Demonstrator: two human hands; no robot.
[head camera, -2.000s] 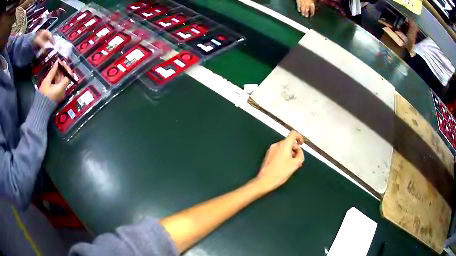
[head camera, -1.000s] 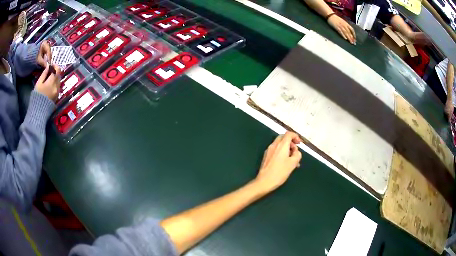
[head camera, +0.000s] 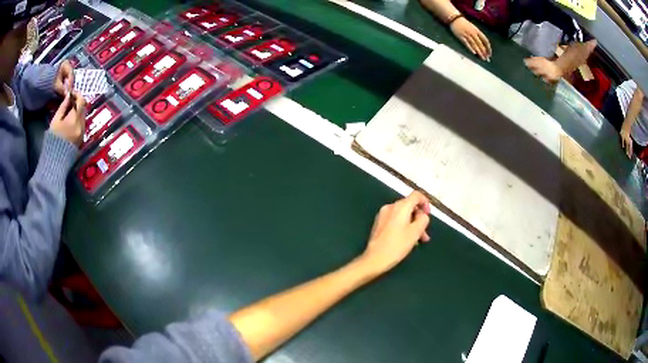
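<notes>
My left hand (head camera: 399, 230) rests on the dark green bench beside the near edge of the white board (head camera: 465, 156). Its fingers are curled together and I see nothing in them. The board is large, flat and worn, with a dark shadow band across it. The brown wooden board (head camera: 597, 266) lies against its right side. A white slip (head camera: 501, 333) lies on the bench at the lower right, cut off by the bottom edge. My right hand is out of the picture.
Blister trays at the upper left hold red housings (head camera: 181, 93) and a black housing (head camera: 298, 66). At the left, a person in a grey-blue sleeve holds a sticker sheet (head camera: 90, 83) over them. Other people's hands (head camera: 470, 37) show opposite. A dark thin item lies beside the slip.
My left hand has barely shifted. The person at the left has drawn both hands together by the sheet. Opposite, hands and forearms have come further into view over the far bench.
</notes>
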